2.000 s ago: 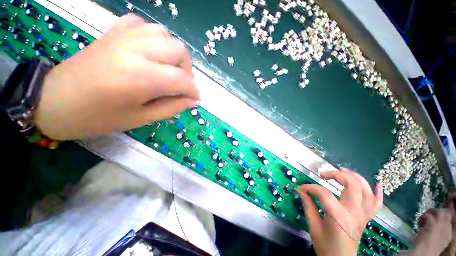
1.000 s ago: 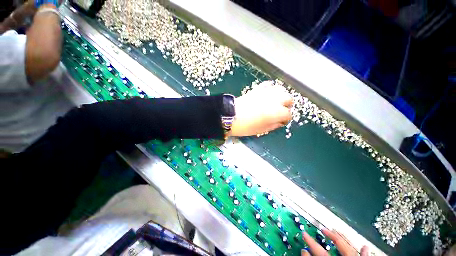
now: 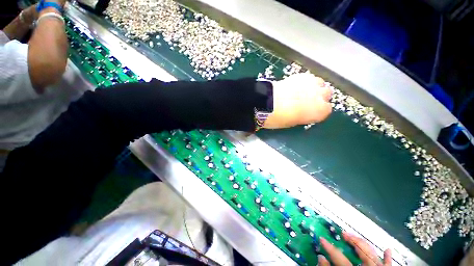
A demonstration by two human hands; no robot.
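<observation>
My left hand (image 3: 304, 101), at the end of a black sleeve with a watch, reaches over the dark green parts tray (image 3: 348, 156) into the small white components (image 3: 366, 117). Its fingers are curled down at the edge of the heap; whether they hold any is hidden. My right hand (image 3: 353, 252) is cut off by the bottom edge, with spread fingers over the green circuit board (image 3: 244, 189). Nothing shows between its visible fingers. The board carries rows of dark cylinders with pale tops and small blue parts.
The silvery conveyor rail (image 3: 208, 213) runs along the board's near side. Another person's arm (image 3: 48, 57) is at upper left beside more board. A large white heap lies at the tray's upper left. A dark box-like object (image 3: 166, 249) is at the bottom.
My left hand went from above the board out to the white heap, then moved slightly further right along it. My right hand has moved down toward the bottom edge, with fingers spread.
</observation>
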